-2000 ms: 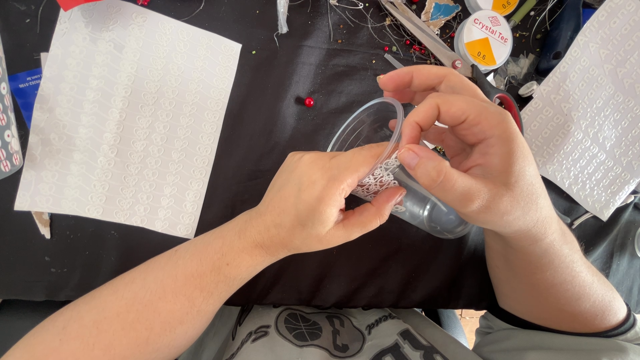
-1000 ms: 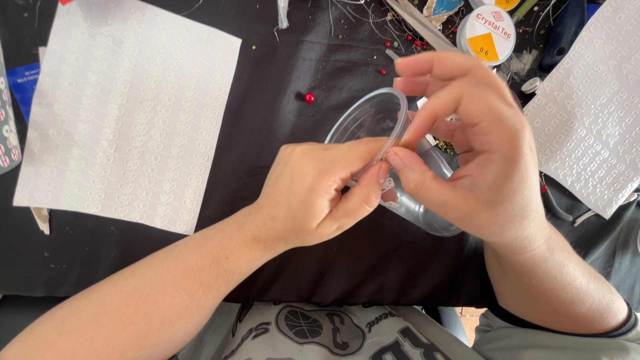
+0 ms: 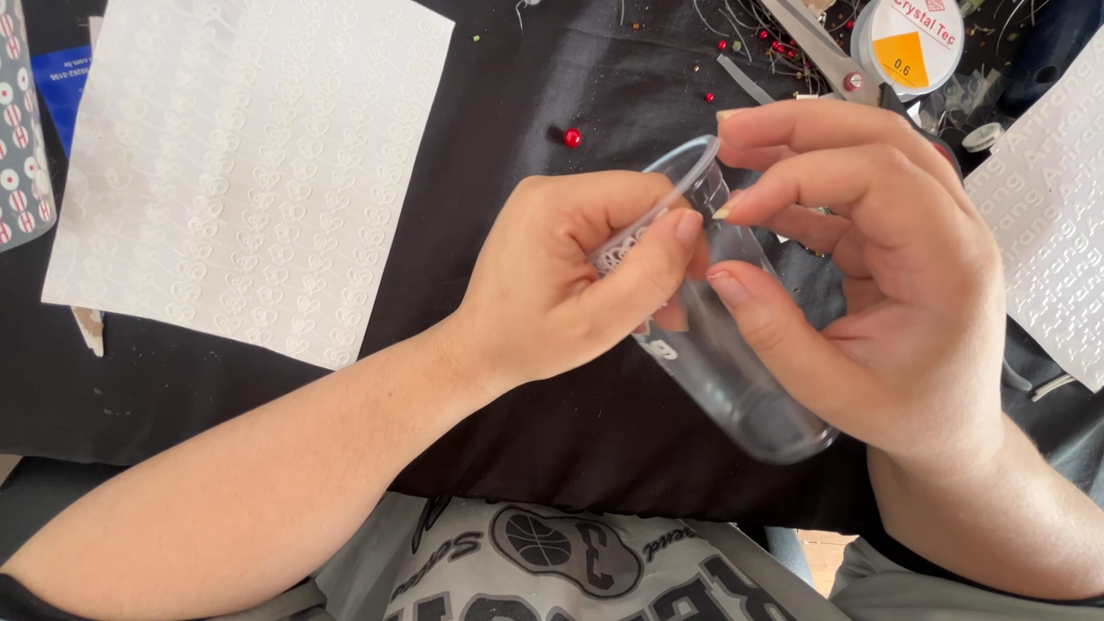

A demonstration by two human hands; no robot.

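My left hand (image 3: 586, 276) is closed on the rim and side of a clear plastic cup (image 3: 742, 388), its thumb outside and some fingers inside. The cup lies tilted, mouth toward the upper left and base toward the lower right. White raised stickers (image 3: 619, 250) show on its wall beside my left thumb, partly covered by that hand. My right hand (image 3: 862, 267) is at the cup's right side, thumb and fingers spread apart; I see nothing between them. Whether its thumb touches the cup cannot be told.
White sheets of raised stickers lie at the left (image 3: 250, 172) and right (image 3: 1052, 198). A red bead (image 3: 572, 137) sits above the cup. Scissors (image 3: 811, 43), a Crystal Tec spool (image 3: 907, 43), small beads and thread scraps are at the upper right. A patterned item (image 3: 21, 129) is at the far left.
My right thumb and fingers, close together at the cup's rim one second ago, have parted. The left hand still holds the cup, which has turned somewhat.
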